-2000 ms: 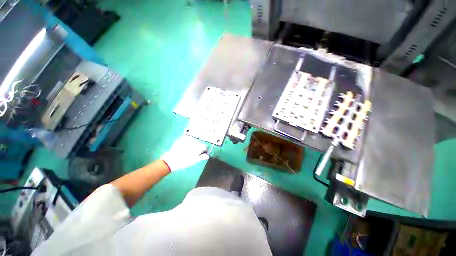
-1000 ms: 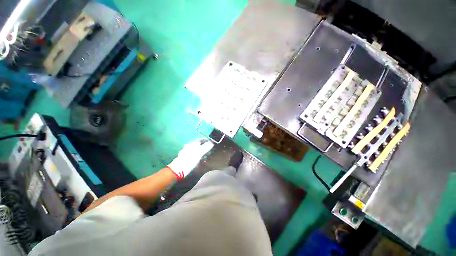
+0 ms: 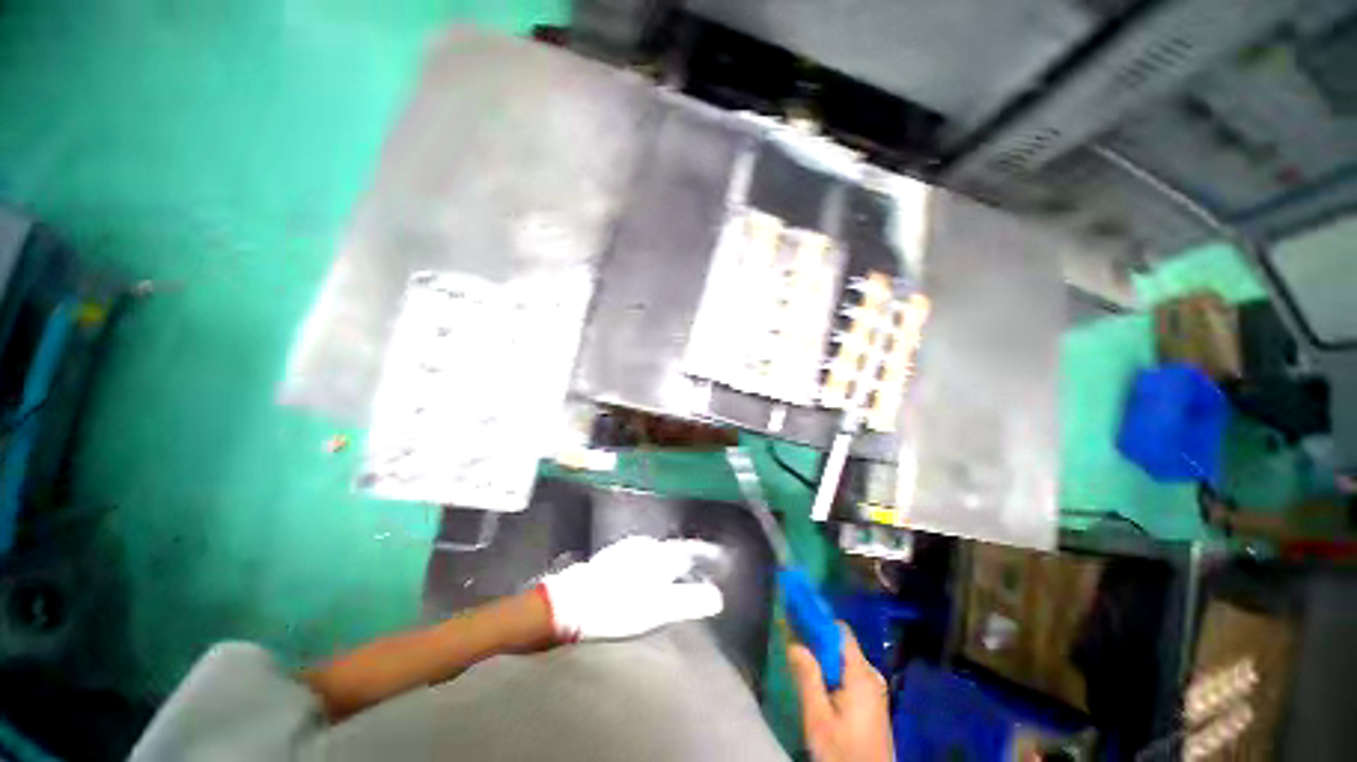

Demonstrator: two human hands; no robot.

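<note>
My left hand (image 3: 633,590), in a white knit glove with a red cuff, is in front of my body, off the plates, its fingers apart. My bare right hand (image 3: 845,712), at the bottom edge, holds a blue-handled tool (image 3: 808,618) whose thin metal tip points up toward the table. A silver mould plate (image 3: 476,387) lies on the table's left part and overhangs its front edge. A second mould plate (image 3: 764,310) with cavities lies in the middle. Beside it on the right is an openwork metal insert (image 3: 878,350) with tan-orange strips and a handle projecting forward. The frame is blurred.
The grey metal table (image 3: 990,357) spans the view below the press (image 3: 878,60). A blue bin (image 3: 1171,423) stands on the green floor at right. A cardboard box (image 3: 1027,610) and more blue bins are under the table's right side. Small tan parts (image 3: 1220,707) lie at bottom right.
My left hand has left the handle of the left mould plate and moved right. My right hand has come into view with the blue-handled tool. The view has shifted right.
</note>
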